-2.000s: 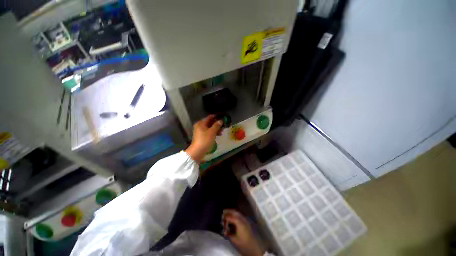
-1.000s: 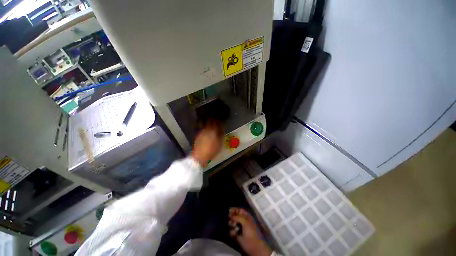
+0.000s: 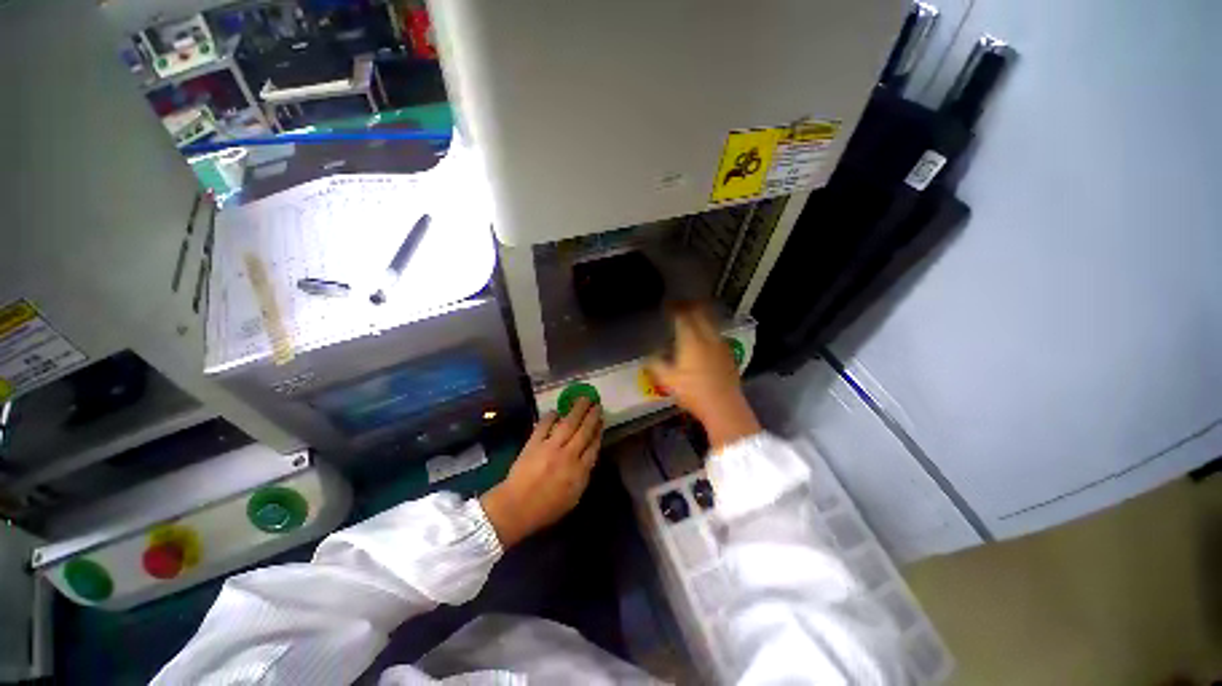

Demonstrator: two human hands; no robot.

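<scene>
My left hand [image 3: 547,469] is at the left green button [image 3: 578,398] of the right machine [image 3: 643,121], fingertips over the button's lower edge, fingers apart. My right hand [image 3: 704,375] is blurred, over the panel beside the right green button [image 3: 736,350], and partly covers the red emergency stop [image 3: 657,382]. I cannot tell whether it holds anything. The black fixture [image 3: 618,283] sits inside the machine opening; I cannot make out a separate part on it.
The right parts tray [image 3: 858,563] stands below the machine with two black parts [image 3: 674,505] at its upper left corner, partly under my right sleeve. A control screen [image 3: 402,395] with a record sheet [image 3: 349,228] and pens is left of the machine. Cupboard doors [image 3: 1072,268] are at right.
My left hand has come out of the machine opening down to the left green button. My right hand has risen from beside the tray to the button panel. The view has shifted.
</scene>
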